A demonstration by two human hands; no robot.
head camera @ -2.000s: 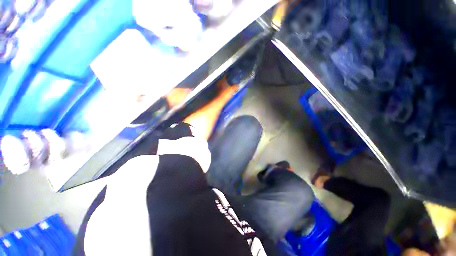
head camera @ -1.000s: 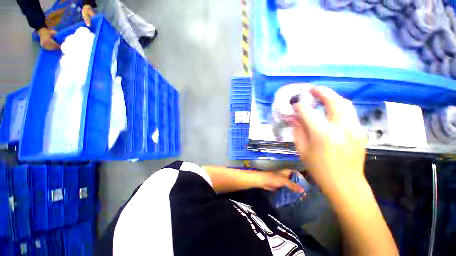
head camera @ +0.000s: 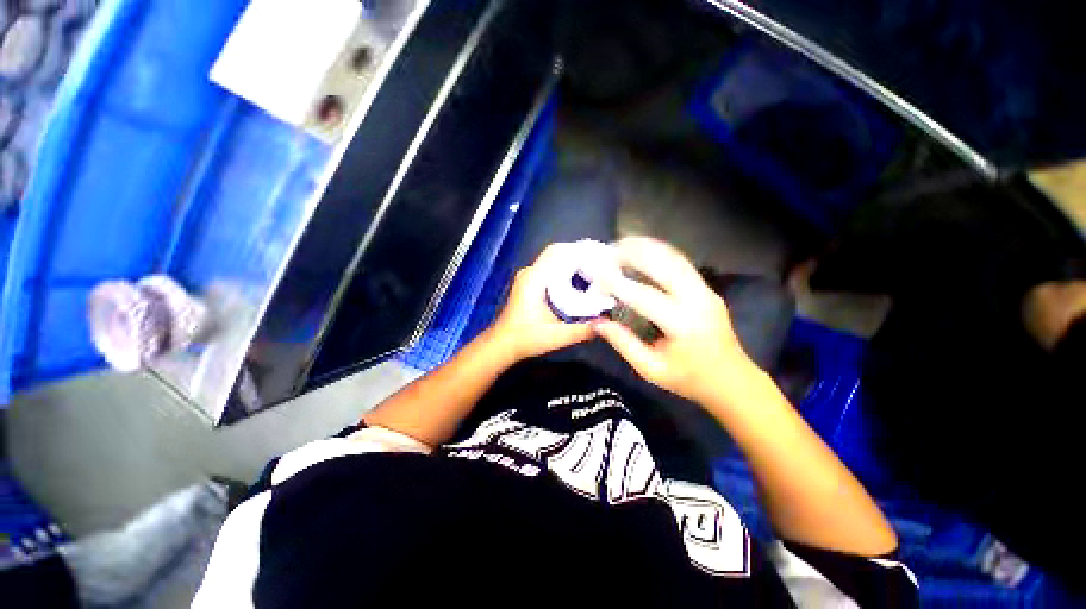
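A pale, whitish-lilac round part point(head camera: 580, 281) with a dark centre hole is held above my lap, its open end facing up. My left hand point(head camera: 536, 312) is wrapped around its left and lower side. My right hand point(head camera: 676, 319) grips its right edge between fingers and thumb. Both hands touch the part. Its lower body is hidden in the hands, so I cannot tell whether a blue sleeve is under it.
Short stacked scalloped rings point(head camera: 129, 324) stand on the ledge at left, beside the blue tray point(head camera: 143, 131). A white box point(head camera: 286, 54) sits farther up. A dark steel-edged trough point(head camera: 393, 202) lies left of my hands. Another person's dark sleeve point(head camera: 941, 345) is at right.
The view has swung back towards the trough. My right hand has left the ledge with the pale ring and come to my left hand above my lap. The blue sleeve no longer shows.
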